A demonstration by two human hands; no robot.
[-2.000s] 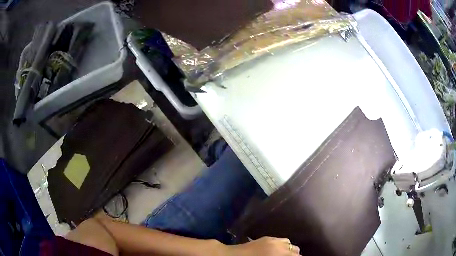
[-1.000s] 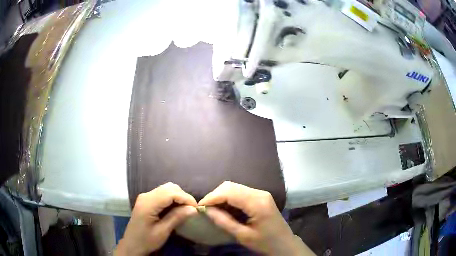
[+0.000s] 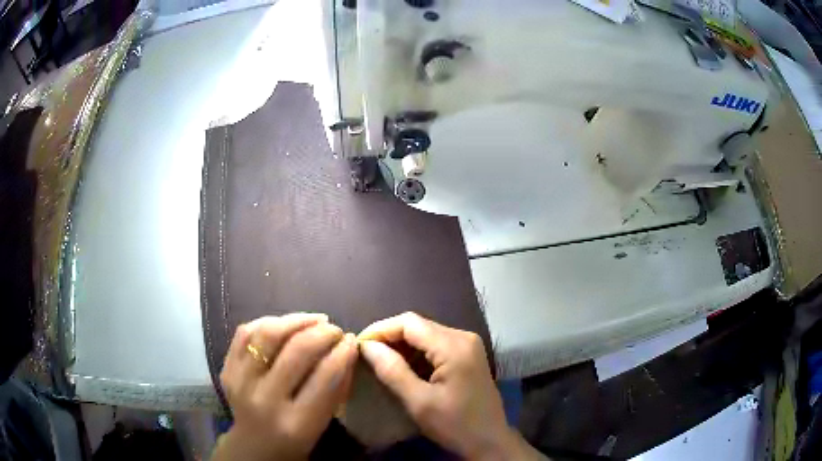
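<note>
A dark brown-purple garment panel (image 3: 333, 243) lies flat on the machine table, with stitched lines along its left side and curved cut-outs at its upper edge. Its upper right part lies at the presser foot and needle area (image 3: 365, 173). My left hand (image 3: 293, 378), with a ring, and my right hand (image 3: 437, 378) meet over the panel's near part. Their fingertips pinch the top edge of a small brownish cloth piece (image 3: 374, 410), which hangs between them. The fingers and palms hide much of this piece.
The off-white JUKI sewing machine (image 3: 541, 63) spans the upper right. A pale knob (image 3: 413, 164) sits beside the needle area. The white table (image 3: 135, 225) has a plastic-covered left edge (image 3: 77, 207). Dark cloth (image 3: 18, 234) lies at far left, and more dark material (image 3: 586, 405) is below the table's right front edge.
The view has swung from the left-side area to the machine, then shifted slightly right. Both hands still pinch together; a yellowish tip seen between the fingertips earlier is now mostly covered.
</note>
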